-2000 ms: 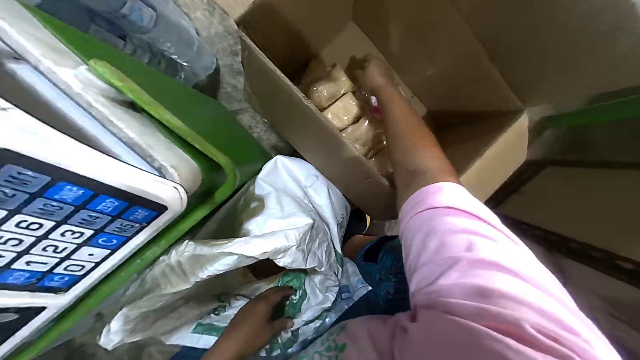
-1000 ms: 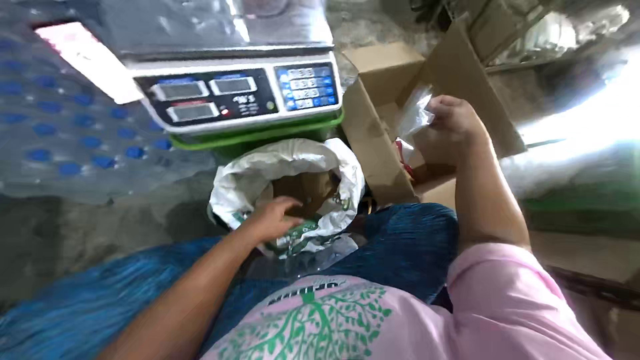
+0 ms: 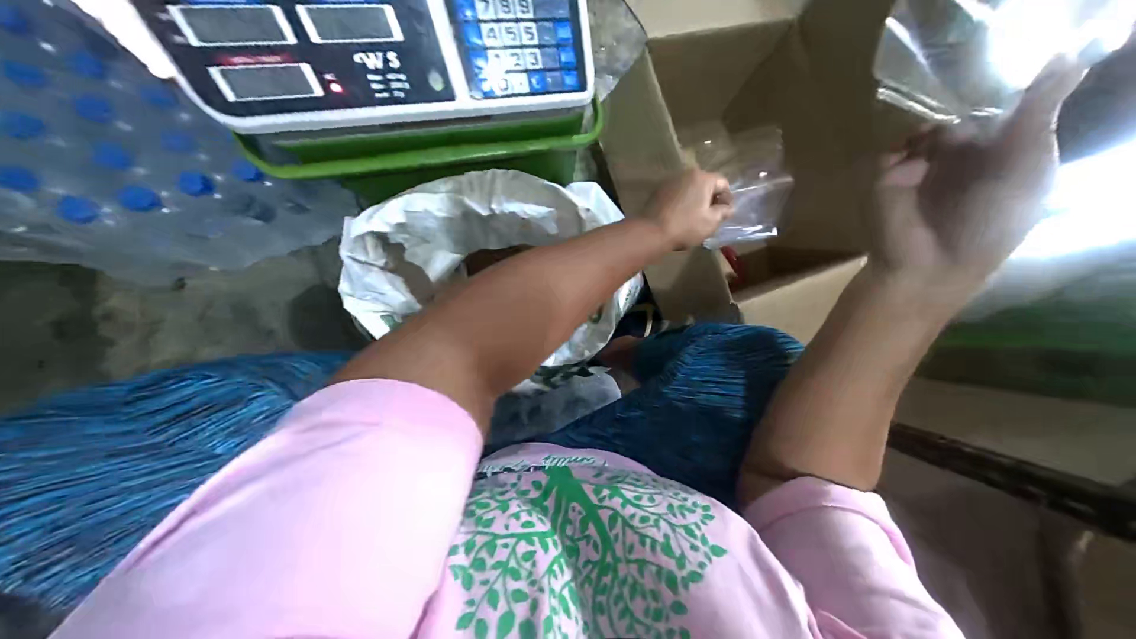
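My left hand (image 3: 690,209) pinches a small clear plastic bag (image 3: 754,200) over the near left part of an open cardboard box (image 3: 643,142). Raised at the upper right, my right hand (image 3: 967,177) is blurred, its fingers at a larger piece of clear plastic (image 3: 941,53); the glare hides how it is gripped. Under my left forearm stands a white woven sack (image 3: 488,209) with its mouth open and something brown inside. A bit of something red (image 3: 730,266) shows in the box.
A digital weighing scale (image 3: 373,71) sits above a green plastic tub (image 3: 417,160) beyond the sack. Wrapped bottles with blue caps (image 3: 111,155) lie at the left. Concrete floor (image 3: 177,311) shows below them, and blue patterned cloth (image 3: 710,373) covers my legs.
My left hand has moved from the sack's mouth to over the box and now holds a clear bag. My right hand has moved from over the box up to the right.
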